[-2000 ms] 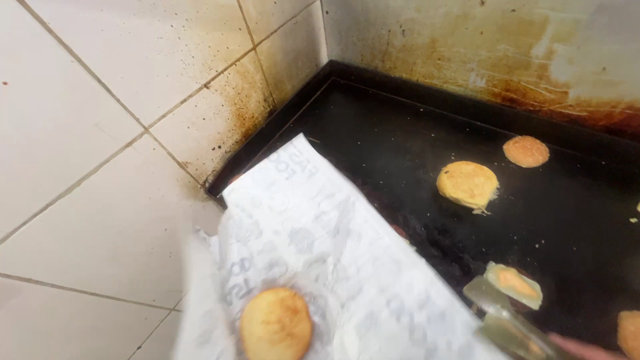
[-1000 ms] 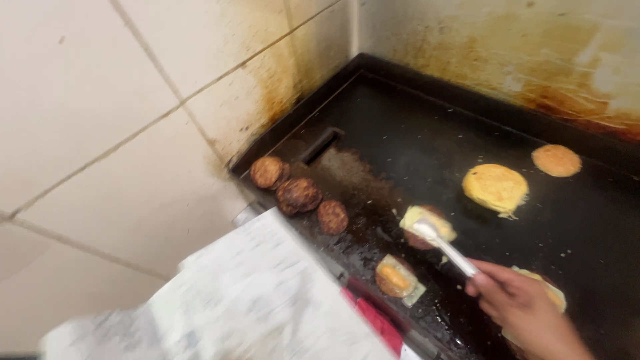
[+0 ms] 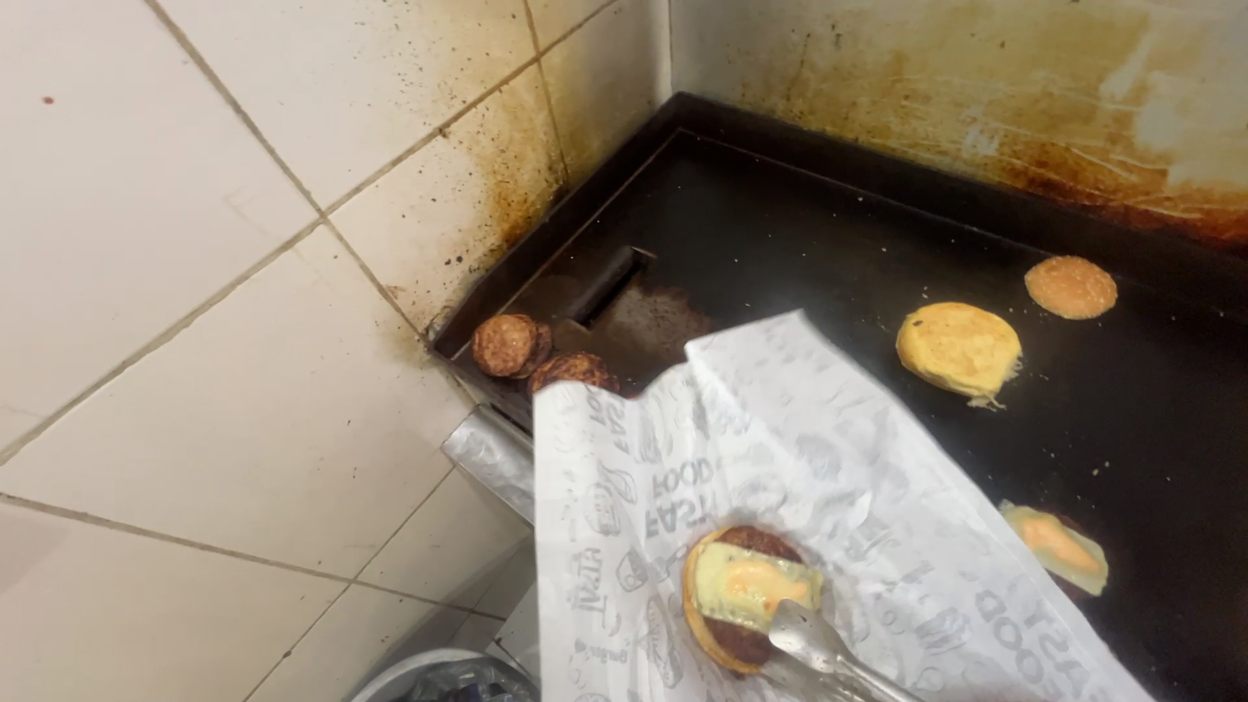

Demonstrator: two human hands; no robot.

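Observation:
Printed food wrapping paper (image 3: 838,468) spreads across the lower middle, over the griddle's near edge. On it lies a bun half (image 3: 691,600) with a meat patty (image 3: 743,645) and a slice of melted cheese (image 3: 756,583) topped with orange sauce. The tips of metal tongs (image 3: 804,634) touch the cheese's lower right side; their handle runs out of the bottom edge. Neither of my hands shows clearly, so what holds the paper and the tongs is hidden. Right of the paper, another patty with cheese and sauce (image 3: 1058,548) sits on the griddle.
The black griddle (image 3: 809,224) bears a yellow round item (image 3: 958,348), a sesame bun top (image 3: 1071,287) and browned patties (image 3: 505,345) by its left corner. A slot (image 3: 609,283) is cut near that corner. Tiled wall (image 3: 224,322) stands left; a lined bin (image 3: 444,678) is below.
A second ago the tongs, in a hand, were at a cheese-topped patty on the griddle; now they touch one on the bun half. The paper has moved over the griddle's edge.

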